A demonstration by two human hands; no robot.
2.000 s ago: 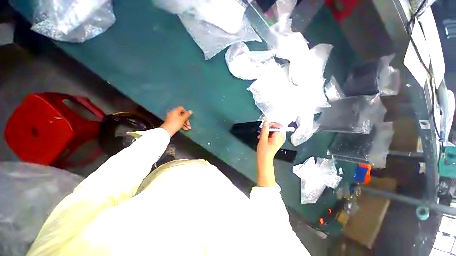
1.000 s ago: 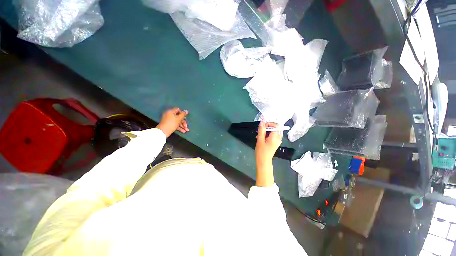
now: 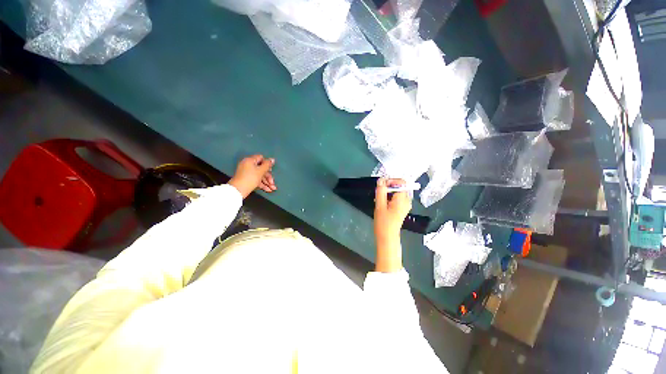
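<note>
My right hand (image 3: 391,199) is shut on a slim white pen (image 3: 403,188), over a black finned part. The black part (image 3: 354,188) lies on the green mat (image 3: 292,131); my right hand covers its middle, and its far end shows to the right of the hand. My left hand (image 3: 255,175) is at the mat's near edge, left of the part and apart from it, with fingers curled. Whether it holds something small cannot be told. White crumpled bubble bags (image 3: 416,124) lie just beyond my right hand.
Bagged dark blocks (image 3: 504,159) stand at the right rear. A small crumpled bag (image 3: 458,252) lies at right, near a blue and orange dispenser (image 3: 519,242) and a black-orange tool (image 3: 467,302). A bubble bag (image 3: 87,29) lies far left. A red stool (image 3: 51,193) stands on the floor.
The view has shifted slightly. My right hand stays on the pen over the black part, and my left hand stays near the mat edge.
</note>
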